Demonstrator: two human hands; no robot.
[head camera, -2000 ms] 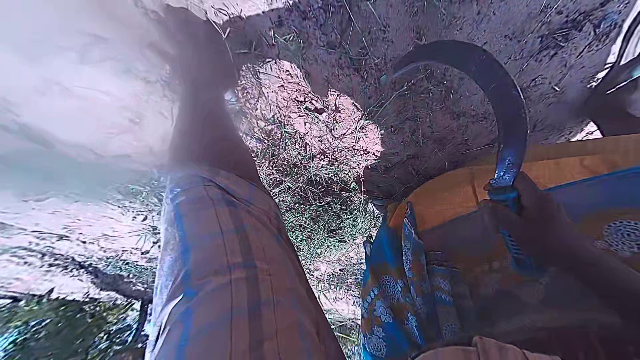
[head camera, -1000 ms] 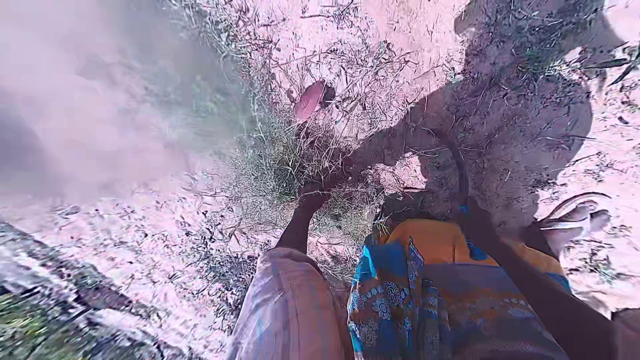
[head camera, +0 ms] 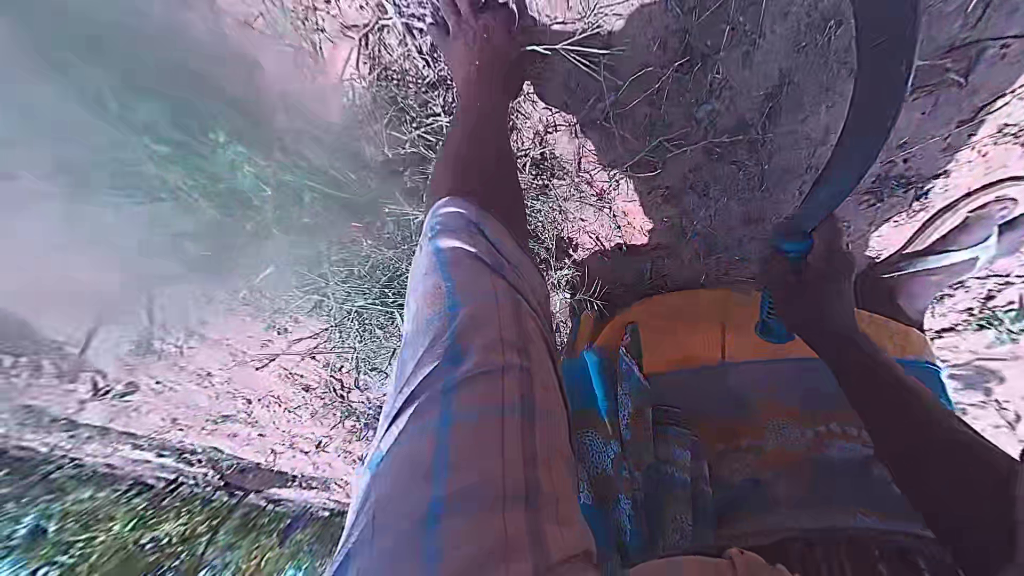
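My left hand [head camera: 484, 48] reaches out at the top edge, over dry grass and stalks [head camera: 572, 48]. Its fingertips are cut off by the frame, so whether it grips anything is unclear. A plaid cloth sleeve [head camera: 480, 360] covers the arm above the forearm. At the right, my right hand [head camera: 808, 284] is closed around the blue handle of a sickle [head camera: 868, 112]. The dark curved blade points up and away from the hand, its tip outside the view. Below the right hand lies orange and blue patterned cloth [head camera: 704, 328] over my lap.
Thin grass [head camera: 352, 296] grows on the pale, sandy soil left of the sleeve. Part of a pale sandal [head camera: 952, 256] shows at the right. Green plants [head camera: 160, 520] line the lower left beyond a dark ridge. Blur and haze cover the upper left.
My left hand has moved forward from the grass near mid-view to the top edge. The sickle, still in my right hand, shows its broad blade more fully than one second ago.
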